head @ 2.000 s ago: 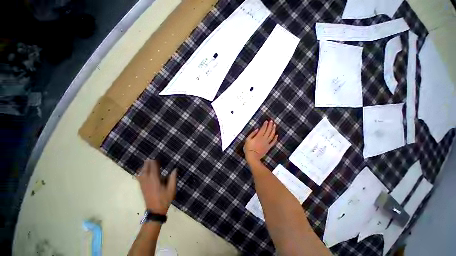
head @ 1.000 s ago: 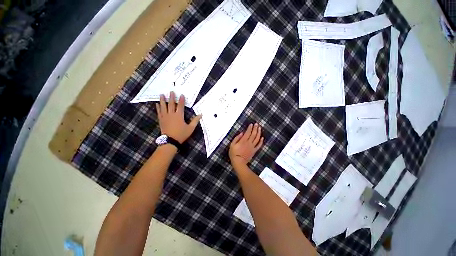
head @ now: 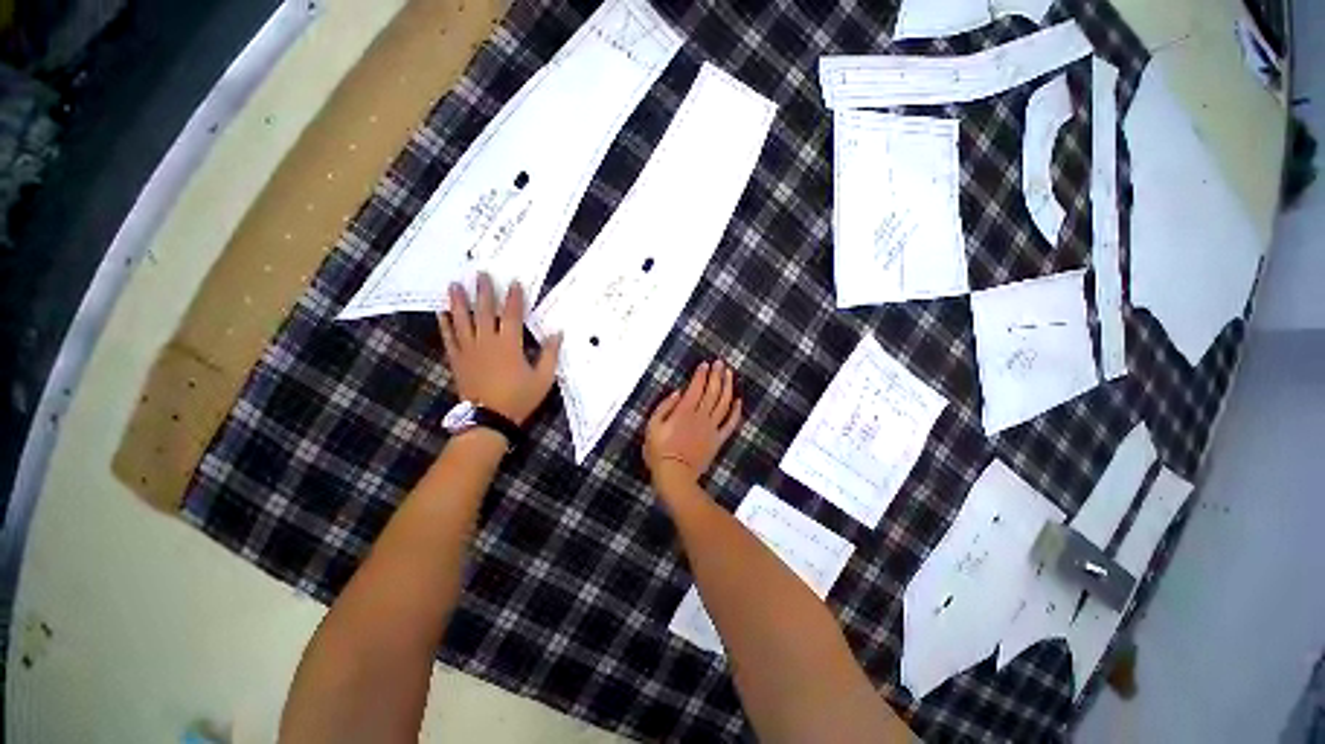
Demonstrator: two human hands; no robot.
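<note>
Dark plaid fabric lies spread flat. My left hand, with a dark-strapped watch, rests flat on it with fingers apart. Its fingertips touch the lower edge of a long white pattern piece. A second long white piece lies just right of my left hand, its pointed end down. My right hand lies on the plaid right of that piece, palm down, holding nothing. A square white piece lies to its right. Another rectangular piece is partly hidden by my right forearm.
Several white pattern pieces lie across the right of the cloth. A grey metal weight sits on pieces at lower right. A brown perforated strip runs along the left cloth edge. The cream table shows at lower left.
My left hand has moved from the cloth's near edge up to the long piece's lower edge. My right hand stays on the plaid. The whole view has shifted, moving things leftward in the picture.
</note>
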